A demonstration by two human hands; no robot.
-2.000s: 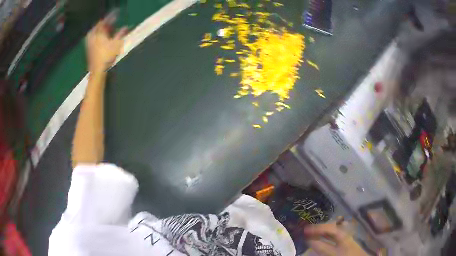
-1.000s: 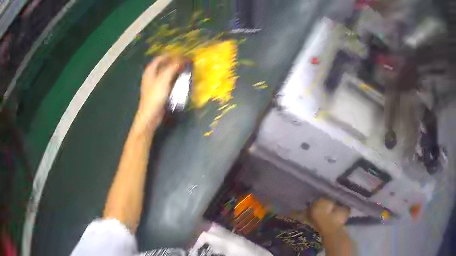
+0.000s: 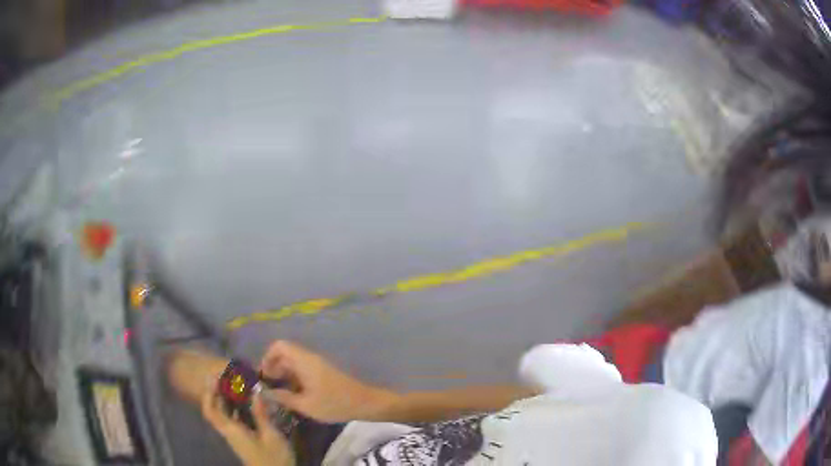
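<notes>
A small dark device unit (image 3: 238,386) with a red end and a gold round spot is held low at the left of the picture, beside the machine. My left hand (image 3: 244,430) grips it from below, thumb and fingers on its sides. My right hand (image 3: 305,380) reaches in from the right, its curled fingers on the unit's right side. The fingers partly cover the unit, and blur hides its details.
The pale machine (image 3: 91,309) stands at the left, with a red button (image 3: 97,238), an orange button (image 3: 139,295) and a framed screen (image 3: 113,417). Grey floor with yellow lines (image 3: 492,266) lies ahead. A white cloth-like thing (image 3: 756,364) is at the right.
The view has swung right, away from the green surface and yellow pile. The left hand has come from beside the pile to the machine's side, and both hands are now together on a unit.
</notes>
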